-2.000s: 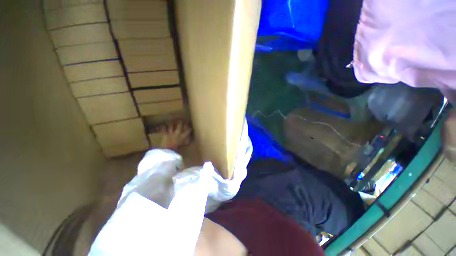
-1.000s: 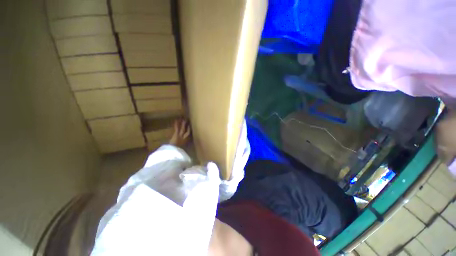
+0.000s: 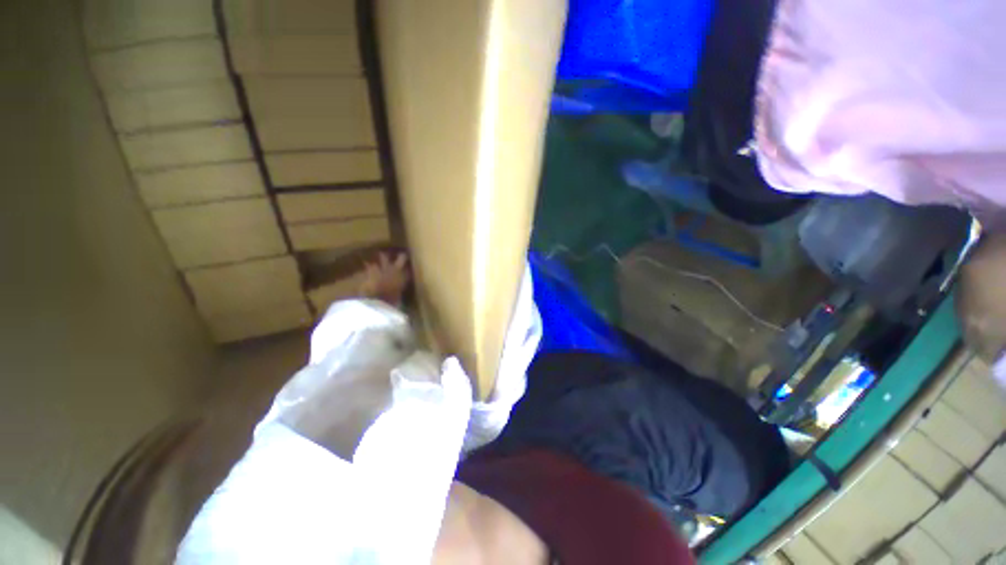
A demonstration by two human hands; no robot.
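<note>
My left hand [image 3: 386,276], bare with a white sleeve [image 3: 353,441] behind it, is deep inside a large open brown carton [image 3: 441,144]. The fingers are at a gap at the near end of the inner row, beside the carton wall. They touch or lie over a small brown box [image 3: 331,289]. The hand is small and blurred, so I cannot tell whether it grips the box. More small brown boxes [image 3: 320,110] stand in two tight rows. My right hand is not in view.
The carton wall stands beside my dark-clothed lap [image 3: 640,430]. A person in pink [image 3: 883,99] sits at upper right near a blue stool [image 3: 629,44]. A green bench edge [image 3: 883,408] curves at right, with brown boxes [image 3: 916,486] beyond. A brown carton [image 3: 684,298] lies on the floor.
The view has shifted slightly. My left hand stays in the same gap; its fingers have moved and now reach a little towards the gap's far side.
</note>
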